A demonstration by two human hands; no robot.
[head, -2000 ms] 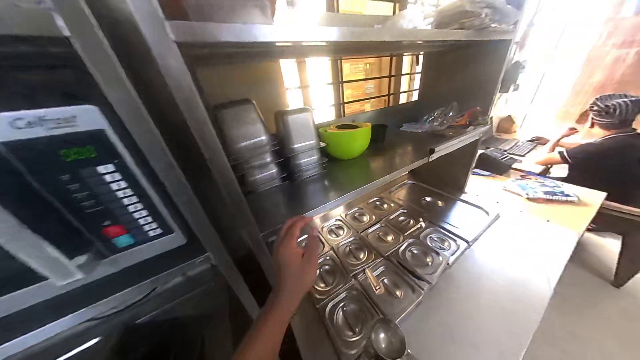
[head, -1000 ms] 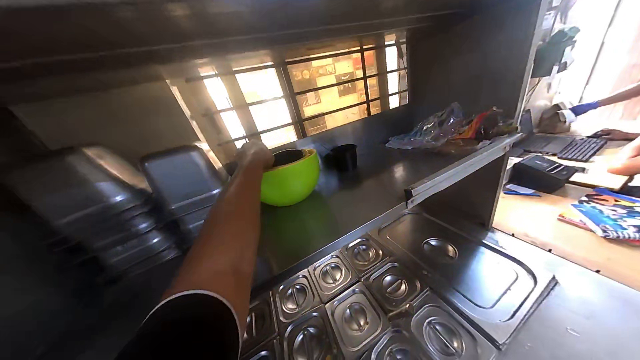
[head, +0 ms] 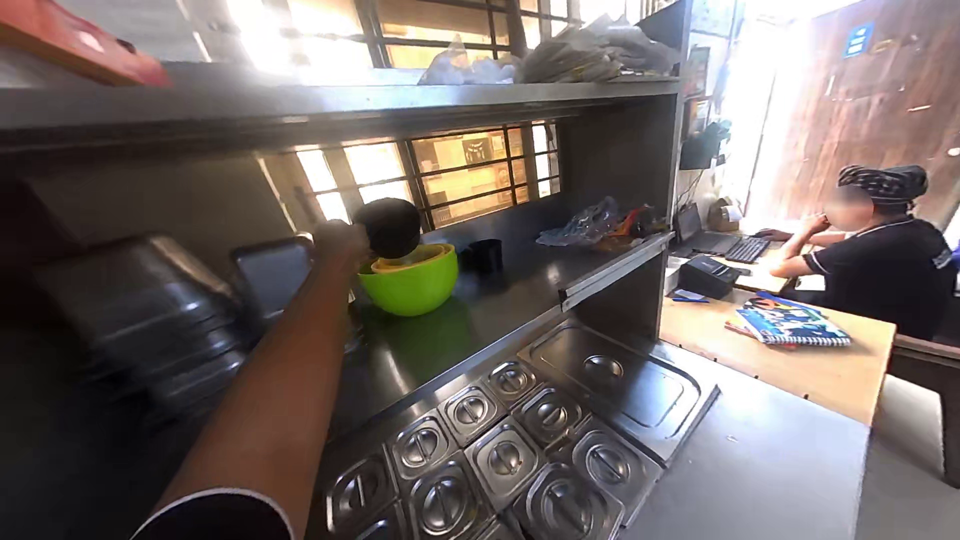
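Note:
My left hand (head: 341, 244) is closed at the side of a dark round cup-like vessel (head: 388, 229); its grip is blurred. The vessel is raised just above a bright green bowl (head: 411, 289), which stands on the middle steel shelf and has yellow-orange bowls (head: 412, 259) nested in it. A black cup (head: 487, 256) stands right of the green bowl. My forearm reaches in from the lower left. My right hand is out of view.
Stacked steel pans (head: 161, 315) stand on the left. Below the shelf sit lidded steel containers (head: 504, 457) and a large lidded pan (head: 607, 367). Plastic bags (head: 589, 225) lie farther along the shelf. An upper shelf (head: 360, 97) spans overhead. A person (head: 885, 262) sits at a desk on the right.
My left hand first was over the lidded containers, then reached the green bowl. Now the dark vessel is up at the hand, above the bowl. The view has shifted.

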